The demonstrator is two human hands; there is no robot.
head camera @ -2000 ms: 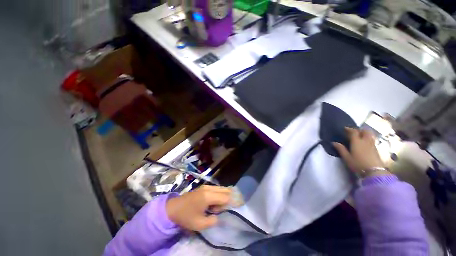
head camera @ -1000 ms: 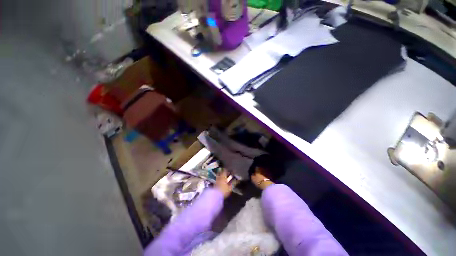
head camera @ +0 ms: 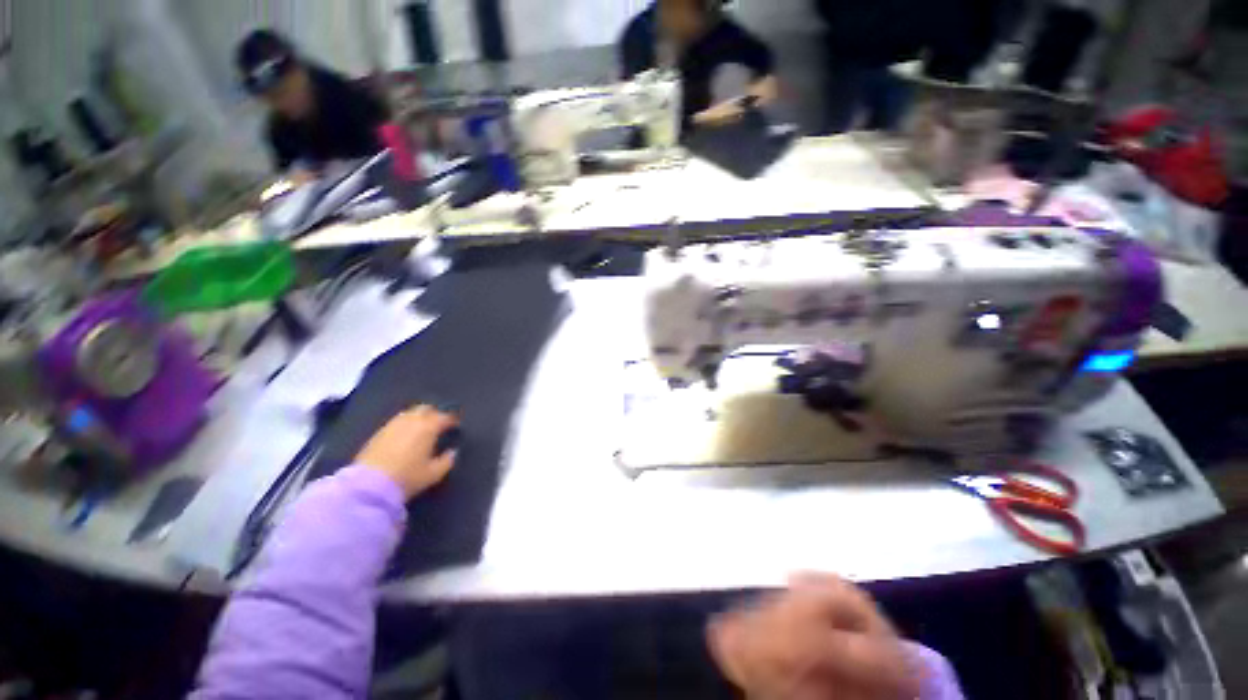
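Note:
The stack of cut fabric panels (head camera: 452, 369) lies on the white table left of the machine, its top piece black, with pale pieces (head camera: 294, 410) beside it. My left hand (head camera: 408, 449) rests on the black panel, fingers bent; a small dark spot shows at its fingertips, and whether it grips the cloth is unclear. My right hand (head camera: 819, 640) is blurred at the bottom of the view, in front of the table edge; its fingers look curled and nothing shows in it. The white sewing machine (head camera: 890, 342) stands right of the stack.
Red-handled scissors (head camera: 1036, 509) lie right of the machine near a small dark packet (head camera: 1136, 461). A purple machine (head camera: 130, 369) and a green basket (head camera: 219, 276) are at the left. Two people (head camera: 322, 116) work at machines behind. A box (head camera: 1136, 615) stands below right.
The view has swung up and right from the floor boxes to the table. Both hands have left the box area; the left is now on the black stack. The cloth they held is gone from them.

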